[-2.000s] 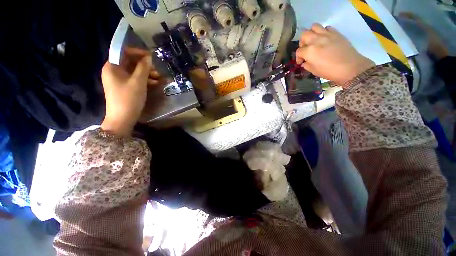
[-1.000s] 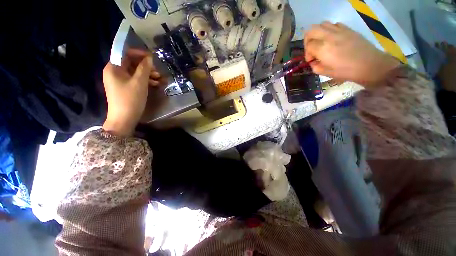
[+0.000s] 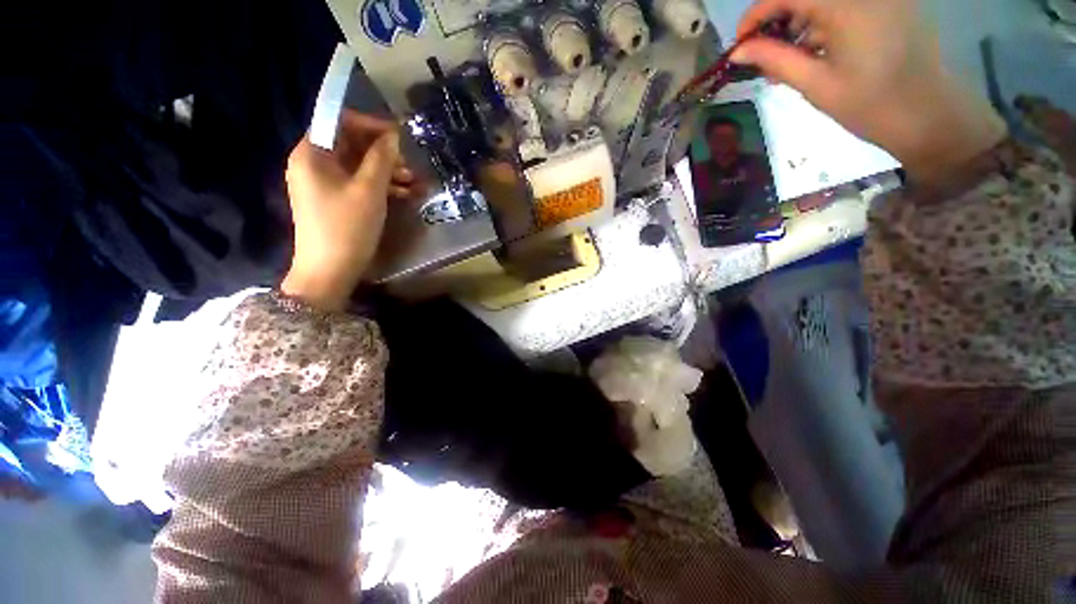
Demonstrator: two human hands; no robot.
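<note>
The cream overlock machine (image 3: 413, 53) stands in front of me, with a row of beige knobs and an orange label. My left hand (image 3: 345, 201) is at the left of the needle area (image 3: 454, 148), fingers curled together; whether it pinches thread or cloth cannot be seen. My right hand (image 3: 873, 77) is raised at the upper right and holds a thin red-handled tool (image 3: 722, 73), its tip pointing down-left toward the machine. Black cloth (image 3: 472, 407) lies below the machine across my lap.
A smartphone (image 3: 734, 177) with a lit screen lies right of the machine. White crumpled material (image 3: 651, 401) hangs below the machine edge. Dark cloth (image 3: 153, 153) is heaped at the left, with shiny blue cloth (image 3: 30, 366) at the far left.
My right hand has moved up with the red-handled tool, away from over the phone, whose screen now shows a picture. My left hand keeps its place by the needle area. The view has shifted slightly.
</note>
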